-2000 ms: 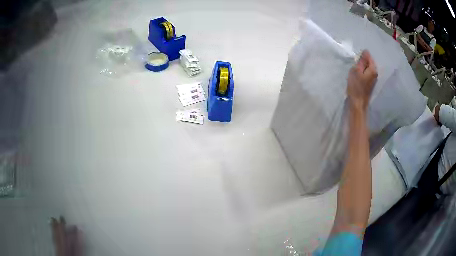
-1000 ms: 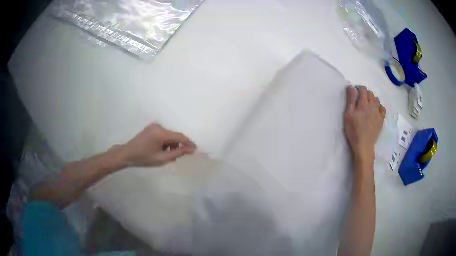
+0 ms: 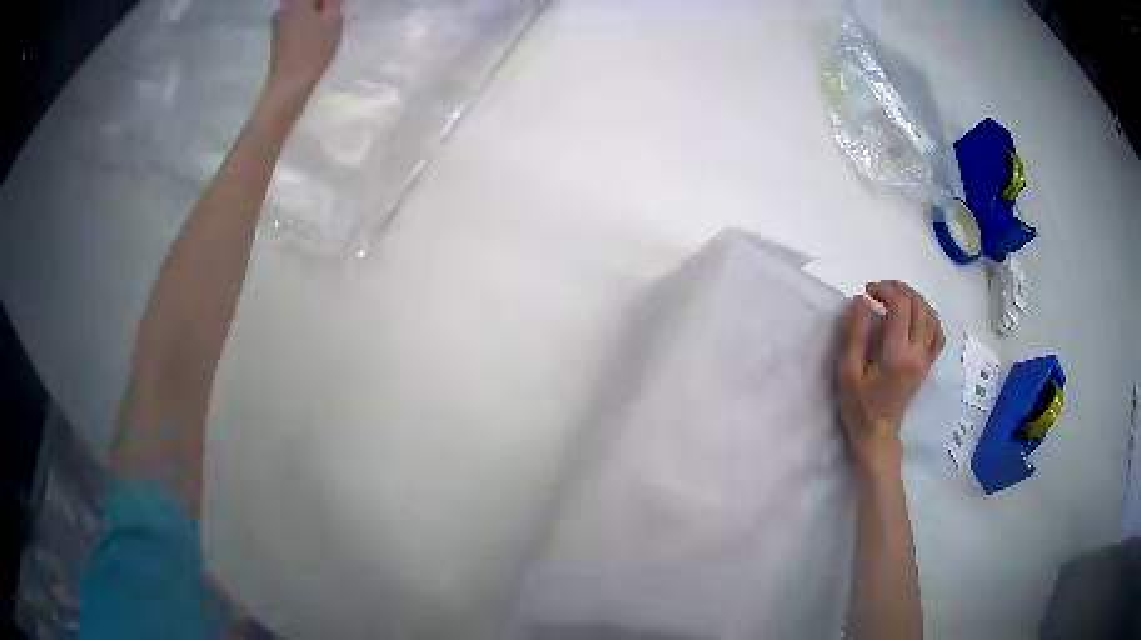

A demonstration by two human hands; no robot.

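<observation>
A pale grey-white soft-sided product (image 3: 701, 438) lies on the white table in front of me, its narrower end pointing away. My right hand (image 3: 891, 363) rests on its right edge with the fingers bent; whether it grips the cover I cannot tell. My left hand (image 3: 304, 38) is stretched to the far left, at the top edge of the picture, over the clear poly bags (image 3: 338, 138). Its fingertips are partly cut off, so its grip is unclear.
On the right of the table (image 3: 413, 425) stand a near blue tape dispenser (image 3: 1016, 423) and a farther one (image 3: 988, 181). Barcode labels (image 3: 980, 371), a label bundle (image 3: 1007, 298), a blue tape roll (image 3: 960, 233) and a crumpled clear bag (image 3: 876, 119) lie beside them.
My left hand has moved from the product's near left side up to the clear bags. My right hand stays at the product's right edge. The view has shifted slightly.
</observation>
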